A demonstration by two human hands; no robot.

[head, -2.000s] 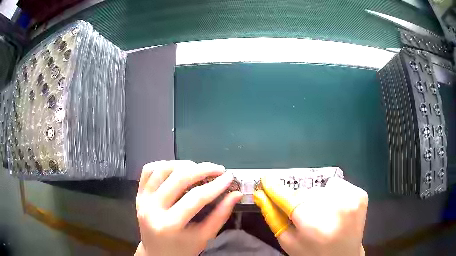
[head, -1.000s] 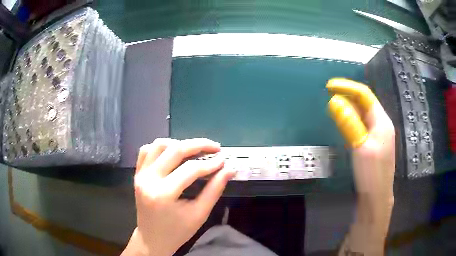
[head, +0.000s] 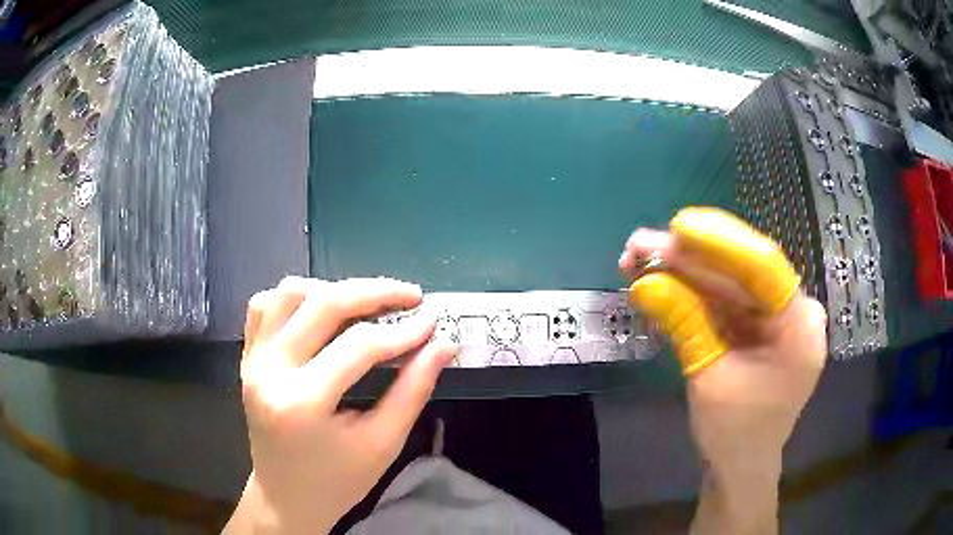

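A silver-grey fixture bar (head: 534, 328) lies along the front edge of the green mat, with a row of seats. Two seats at its right show groups of dark holes; seats nearer my left hand show round rims. My left hand (head: 340, 366), bare, holds the bar's left part between fingers and thumb, hiding that end. My right hand (head: 731, 324), with yellow finger cots on thumb and finger, is above the bar's right end. A small round component (head: 650, 265) shows as a dark rim pinched at its fingertips, mostly hidden.
A tall stack of clear trays (head: 157, 188) stands at left, beside a grey pad (head: 261, 188). Stacked fixture bars (head: 844, 240) stand at right, with a red bin (head: 932, 225) beyond. A white strip (head: 523, 78) crosses the green mat (head: 470, 188).
My right hand left the bar, reached up beside the stacked bars, and is now lower with its fingertips together on a component. My left hand stays on the bar. The view has shifted.
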